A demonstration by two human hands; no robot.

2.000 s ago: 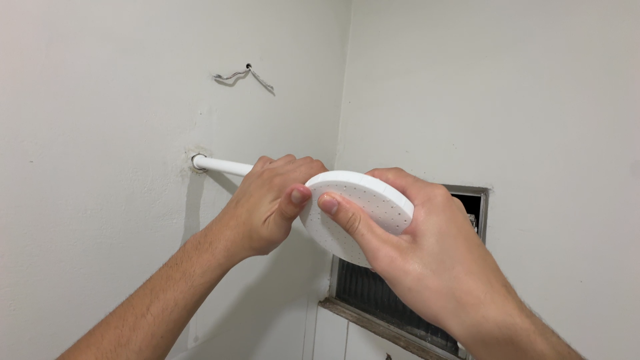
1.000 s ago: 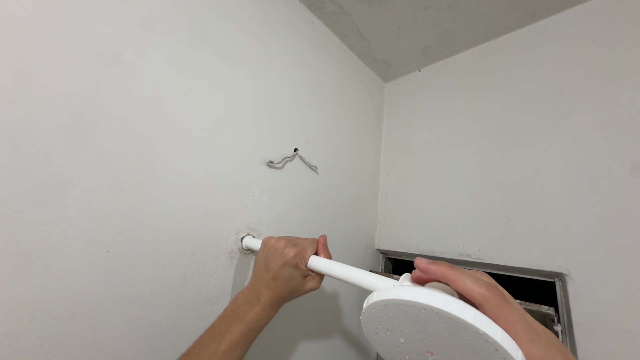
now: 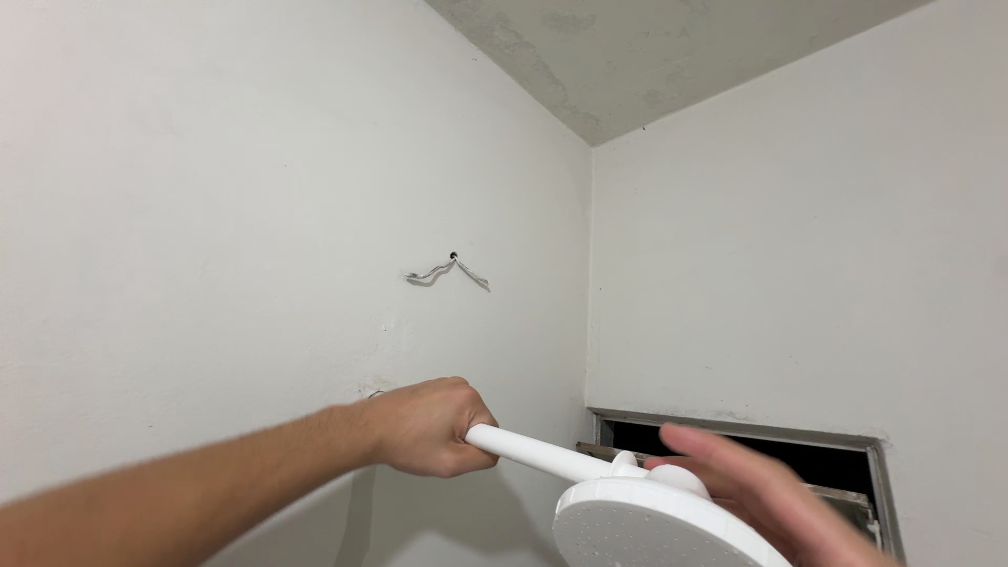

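Note:
My left hand [image 3: 433, 429] is closed around a white plastic shower arm [image 3: 535, 454], which slants down to the right from the wall. Its wall end is hidden behind the hand and wrist, near a rough-edged hole. At the arm's other end hangs a round white shower head [image 3: 654, 524], its perforated face turned down and toward me, with the bottom cut off by the frame. Behind the head's right side, my right hand [image 3: 748, 480] is blurred, fingers extended and apart; whether it touches the head's back cannot be told.
Two bare-ended wires [image 3: 453, 266] stick out of a small hole in the left wall above the arm. In the right wall sits a metal-framed window opening [image 3: 740, 429], dark inside. A stained grey ceiling [image 3: 583, 63] meets both walls at the corner.
Two seconds ago both hands were close together at the shower head; the left now grips the arm, and the right has loosened from the head's rim. The view has tilted upward.

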